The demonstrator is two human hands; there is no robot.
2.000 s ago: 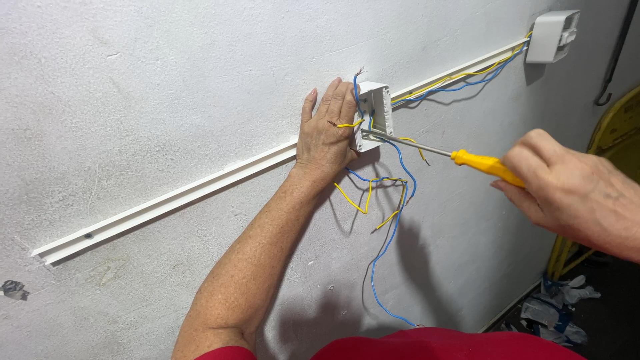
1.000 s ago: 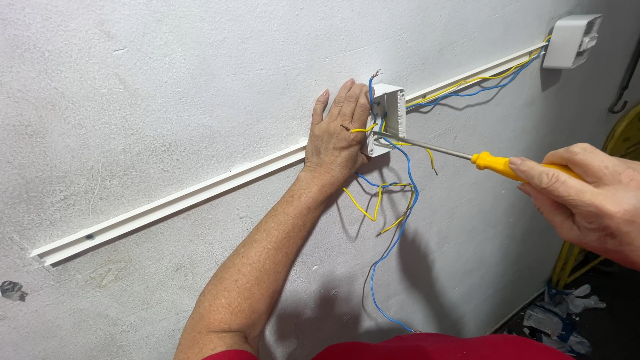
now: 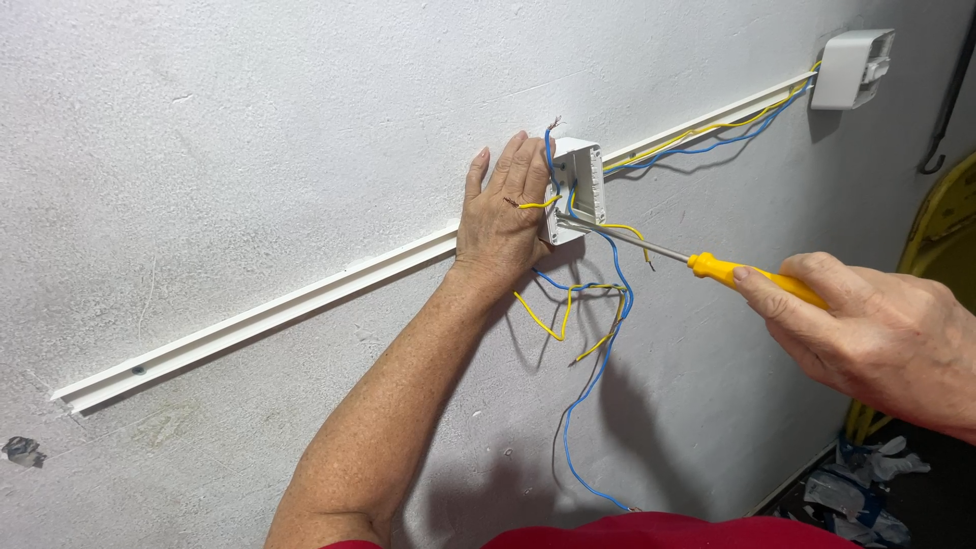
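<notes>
My left hand [image 3: 503, 213] lies flat against the wall and the left side of a white plastic surface-mount electrical box [image 3: 591, 171], fingers pointing up. My right hand [image 3: 862, 328] grips the yellow handle of a screwdriver [image 3: 656, 250]; its metal shaft reaches into the lower part of the box, where the tip is hard to make out. Blue and yellow wires with bare copper ends come out of the box. A long blue wire [image 3: 568, 427] hangs down the wall, with yellow wire [image 3: 564, 320] bent beside it.
Open white trunking [image 3: 267, 313] runs slanting along the wall to both sides of the box. At upper right, a second white box [image 3: 839, 72] has wires entering it. A dark hook [image 3: 932, 156], a yellow metal object [image 3: 942, 221] and crumpled plastic bags [image 3: 846, 488] are at the right.
Since the earliest frame, my right hand and the screwdriver handle have shifted a little to the right and down. The left hand stays against the box.
</notes>
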